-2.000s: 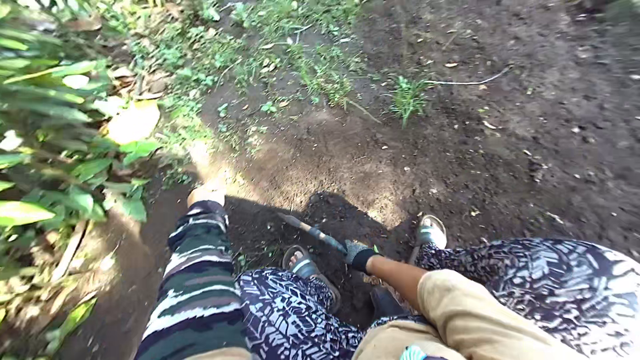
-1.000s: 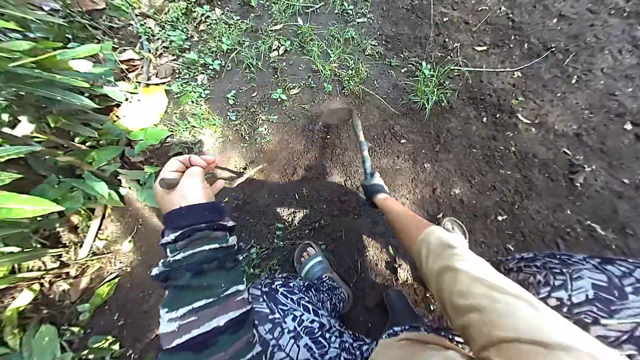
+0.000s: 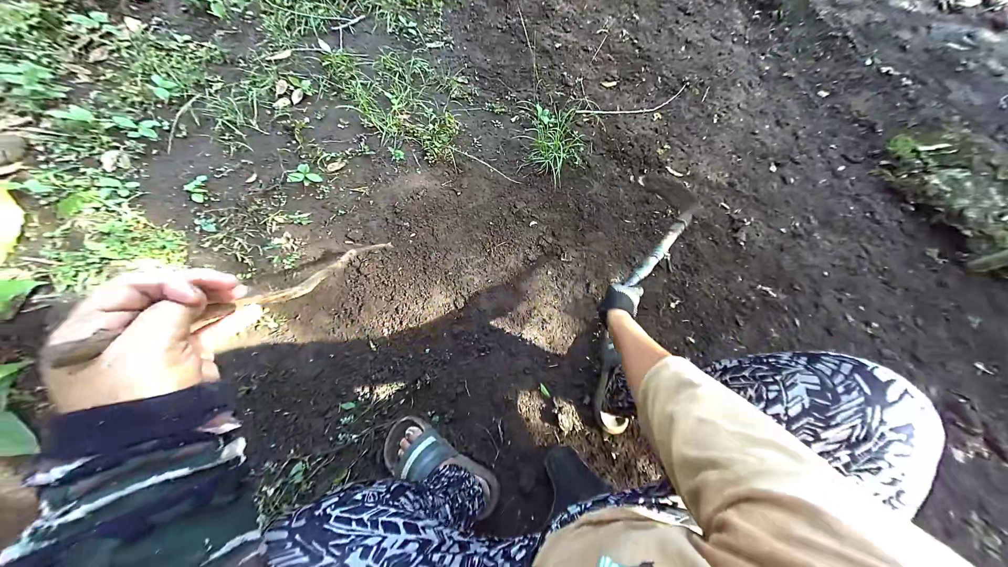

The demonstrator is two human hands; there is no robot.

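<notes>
At the left, my left hand (image 3: 150, 331), bare below a camouflage sleeve, is closed around a thin, curved brown stick or root (image 3: 315, 279); its pale end points right over the soil. My right hand (image 3: 622, 299), in a dark glove, grips the handle (image 3: 661, 250) of a hand tool right of centre. The tool reaches up and right, with its dark, blurred head (image 3: 669, 190) at the ground; its exact kind cannot be told. Loose dark soil (image 3: 409, 291) lies between my hands, part sunlit and part in shadow.
A sandalled foot (image 3: 441, 457) and a second sandal (image 3: 613, 421) are low in view, near patterned trousers (image 3: 819, 425). A grass tuft (image 3: 556, 142) stands beyond the tool, weeds (image 3: 118, 236) grow at the left, and a mossy rock (image 3: 957, 185) lies at the right.
From two seconds ago to one second ago, the tool swings from pointing left to pointing forward; now its head is further right. My left hand, with the stick, shows further left.
</notes>
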